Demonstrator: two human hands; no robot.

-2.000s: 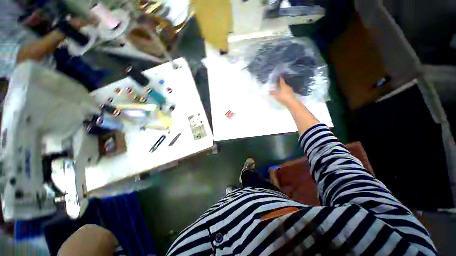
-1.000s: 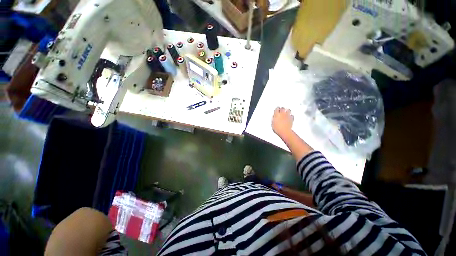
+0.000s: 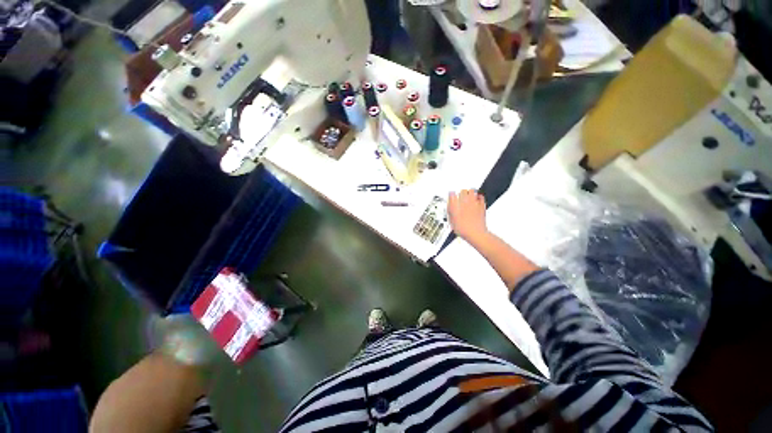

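My right hand (image 3: 467, 213) is palm down over the gap between the two white tables, beside the right end of a small slotted tray (image 3: 431, 221). Its fingertips point away from me; their undersides are hidden. Thread spools, among them a black one (image 3: 438, 87) and a teal one (image 3: 432, 134), stand upright around a control panel (image 3: 398, 142). At the lower left is a large, blurred bare part of my left arm or hand (image 3: 140, 395). A pale blurred patch shows at its upper end; I cannot make out fingers.
A JUKI machine (image 3: 254, 59) stands left, another machine (image 3: 711, 127) right. Bagged dark fabric (image 3: 647, 275) lies on the right table. A small box of round metal pieces (image 3: 331, 137) and two thin tools lie near the spools. A red-and-white packet (image 3: 234, 315) and blue crates are lower left.
The view has turned right. My right hand has moved from the bagged fabric, across the right table, to beside the slotted tray. A pale blurred patch now shows by my left arm.
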